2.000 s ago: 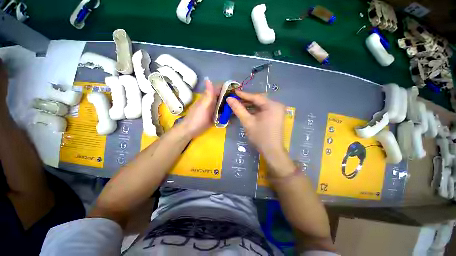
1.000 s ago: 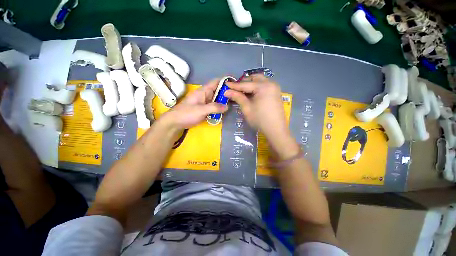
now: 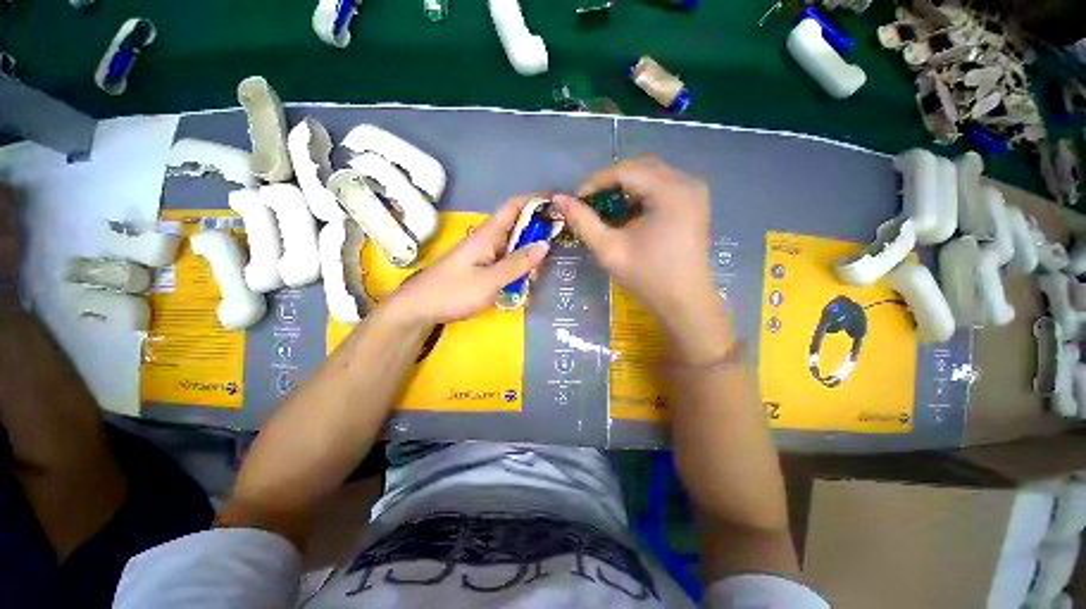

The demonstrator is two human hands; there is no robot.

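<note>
My left hand (image 3: 486, 264) holds an off-white housing half (image 3: 512, 297), hollow side up, over the middle of the printed carton mat. A blue battery pack (image 3: 524, 256) lies inside the shell, with my left thumb against it. My right hand (image 3: 637, 226) is at the shell's upper end, its thumb and finger pinched at the wires there. A small green circuit board (image 3: 611, 206) shows under my right fingers, partly hidden. The fingertips hide how the wires run.
White housings (image 3: 284, 234) lie grouped on the left of the mat (image 3: 738, 155), more housings (image 3: 929, 196) on the right. Behind is the green belt (image 3: 393, 71) with filled housings, a tan-faced battery (image 3: 659, 83) and heaped beige parts (image 3: 971, 71). Another person's arm (image 3: 54, 393) is at left.
The circuit board has come from beyond the shell's upper end to under my right fingers. My left thumb has come onto the battery. Items on the belt have shifted left.
</note>
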